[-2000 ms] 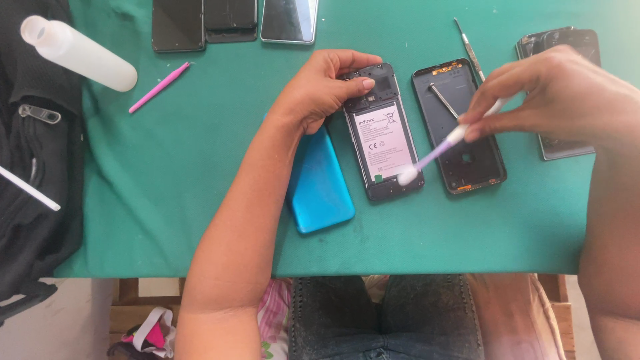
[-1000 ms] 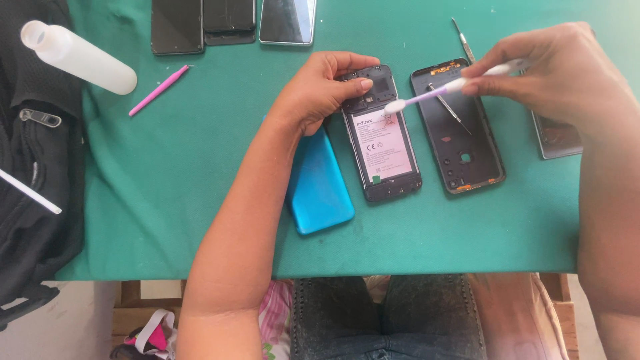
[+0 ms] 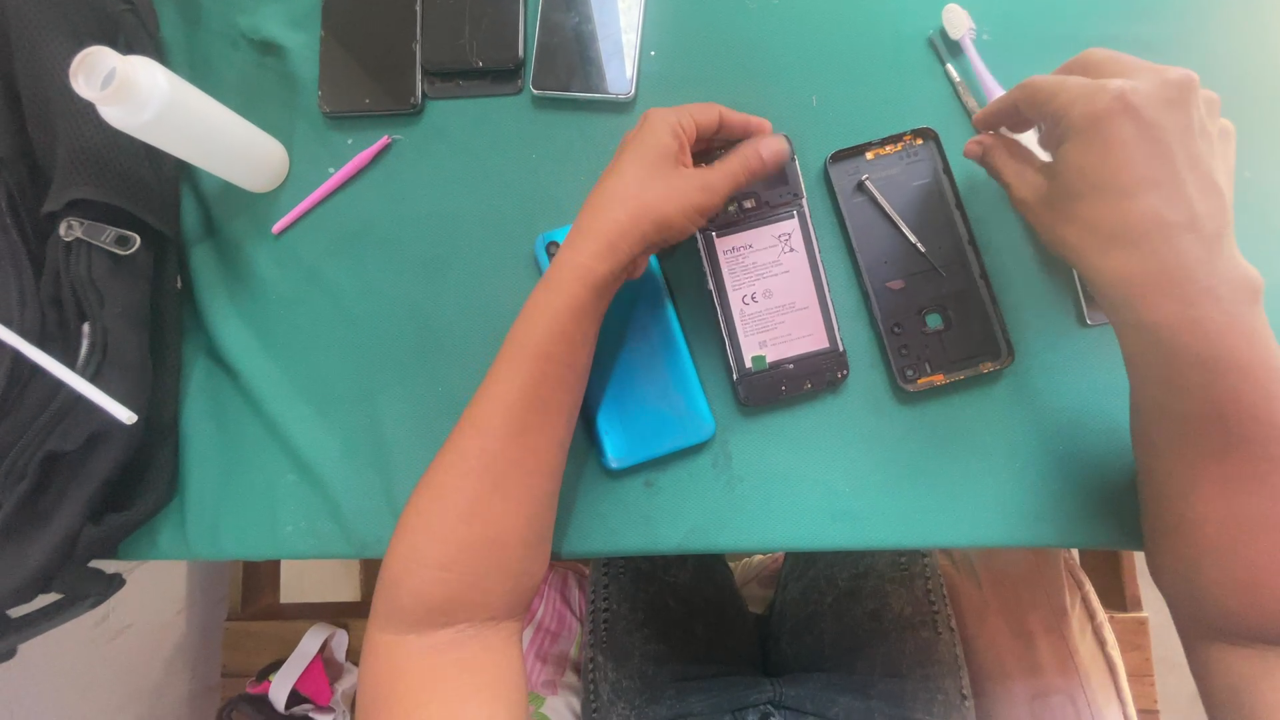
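My left hand (image 3: 685,180) grips the top end of an opened Infinix smartphone (image 3: 770,290), whose pink-white battery label faces up. Under my left wrist a blue phone or phone cover (image 3: 650,370) lies partly hidden. To the right of the opened phone lies a black phone back cover (image 3: 940,290), inner side up, with a small metal screwdriver (image 3: 900,225) across it. Above and right of that cover, my right hand (image 3: 1120,170) is at a white and purple toothbrush (image 3: 972,50), bristle head pointing away. Beside the brush is a thin metal tool (image 3: 955,80), partly covered by the fingers; whether the hand still grips the brush is unclear.
Several phones (image 3: 370,60) lie along the far edge. On the left are a white plastic bottle (image 3: 195,125), a pink pen-like tool (image 3: 330,185), a black bag (image 3: 80,300) and a white stick (image 3: 65,375). Another device (image 3: 1092,300) is mostly hidden behind my right forearm.
My right hand has moved with the toothbrush from over the opened phone to the upper right, beyond the black cover. My left hand has stayed at the phone's top end.
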